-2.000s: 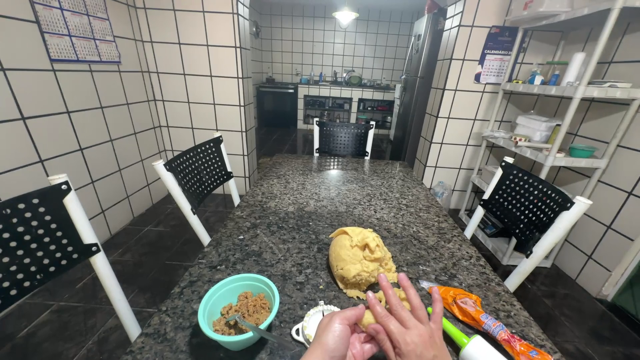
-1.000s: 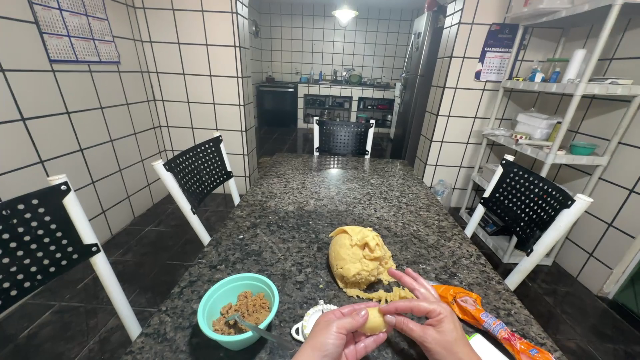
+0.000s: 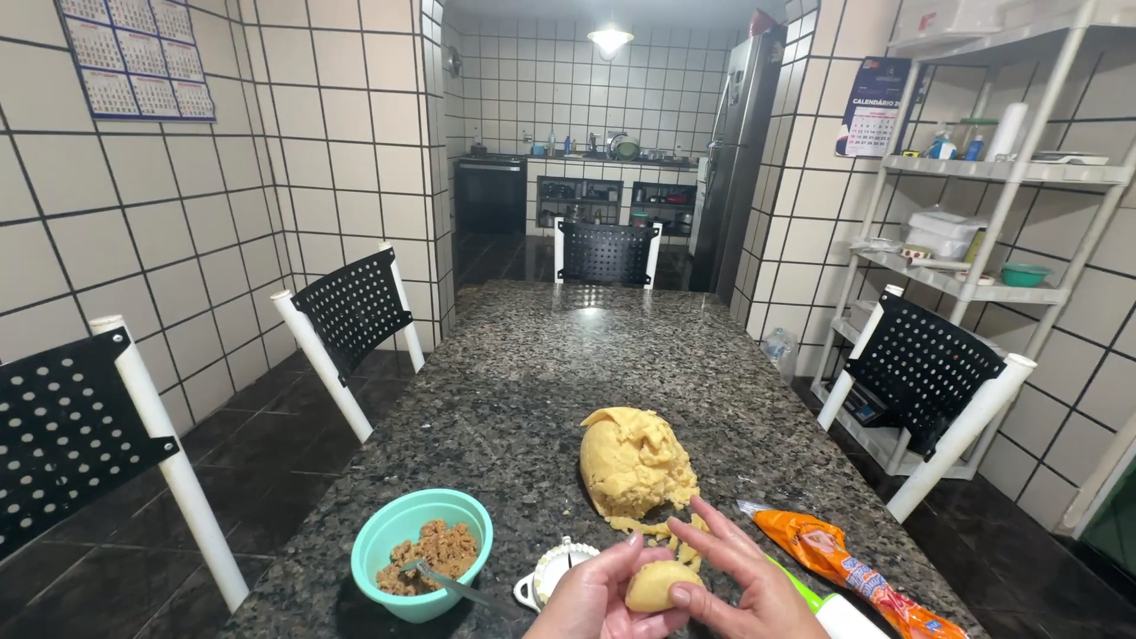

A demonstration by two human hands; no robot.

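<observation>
A small half-moon piece of yellow dough [image 3: 662, 586] rests on the fingers of my left hand [image 3: 596, 596], at the lower middle of the view. My right hand [image 3: 741, 577] touches its right side with the thumb, the other fingers spread. Beyond my hands lies a large lump of yellow dough [image 3: 632, 461], with torn scraps of dough [image 3: 652, 529] at its near edge. A white plastic dumpling mould [image 3: 561, 568] lies left of my hands, partly hidden. Further left stands a turquoise bowl [image 3: 368, 552] with brown crumbly filling [image 3: 435, 557] and a metal utensil [image 3: 461, 587] in it.
An orange plastic package [image 3: 834, 555] lies right of my hands on the granite table [image 3: 568, 364]. A green and white object [image 3: 843, 617] is partly behind my right hand. Black and white chairs [image 3: 355, 311] stand around the table, and a plastic shelf unit [image 3: 1003, 169] stands at the right wall.
The small dough piece, mostly covered by my hands two seconds ago, now shows as a half-moon. The fingers of my right hand have moved away from my left hand.
</observation>
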